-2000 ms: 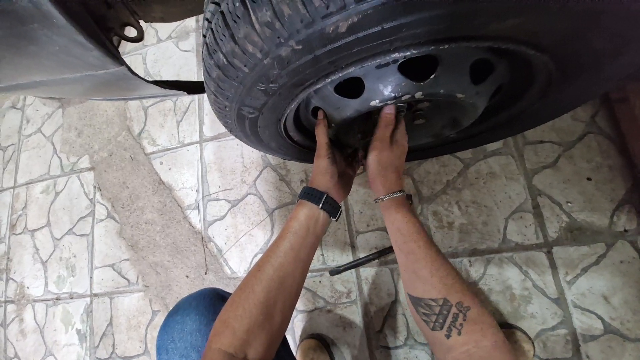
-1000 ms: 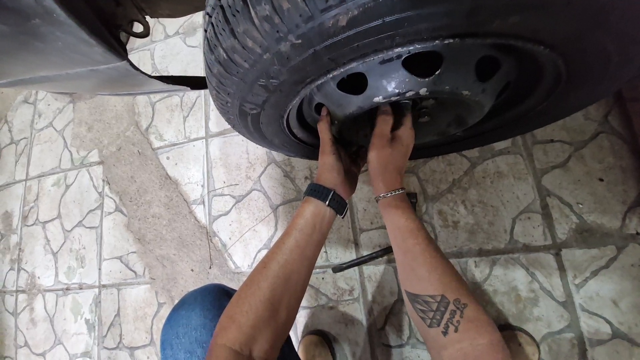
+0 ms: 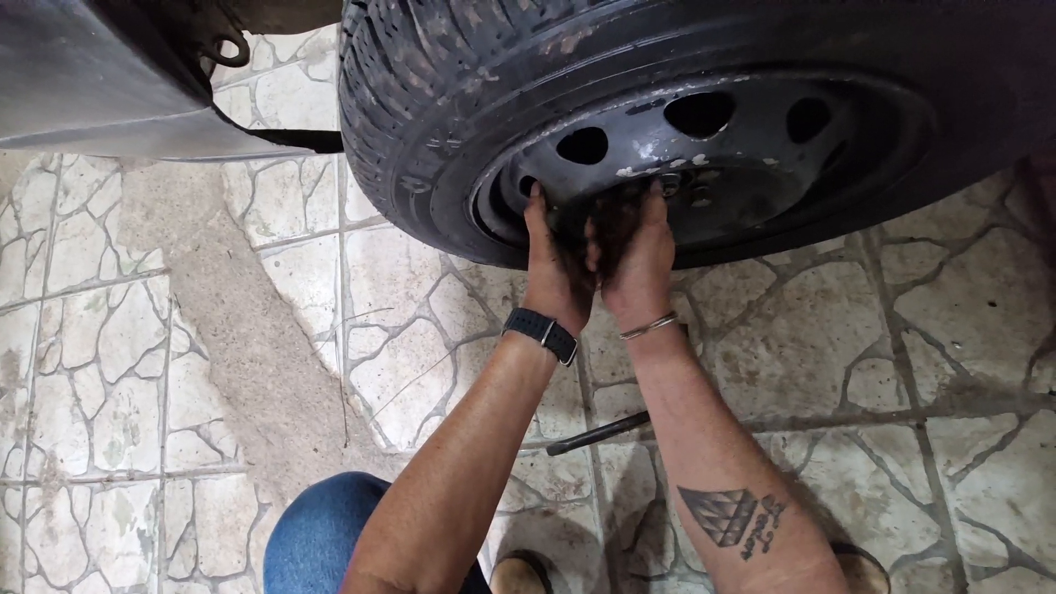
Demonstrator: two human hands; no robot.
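Note:
A car wheel with a black tyre (image 3: pixel 429 107) and a dark painted steel rim (image 3: pixel 635 148) fills the top of the view. My left hand (image 3: pixel 557 256) is at the lower part of the rim, its thumb by a small vent hole. Close beside it, my right hand (image 3: pixel 643 252) reaches to the hub, with its thumb next to a wheel bolt (image 3: pixel 670 183). Another bolt (image 3: pixel 701 196) shows to the right. Both hands are partly in dark shadow, and most fingers are hidden, so what they hold cannot be made out.
A dark metal bar (image 3: pixel 598 434) lies on the stone-patterned tile floor (image 3: pixel 412 330), partly under my right forearm. The grey car body panel (image 3: pixel 99 91) is at the upper left, with a metal hook loop (image 3: pixel 229 49) near it. My knee and shoes are at the bottom.

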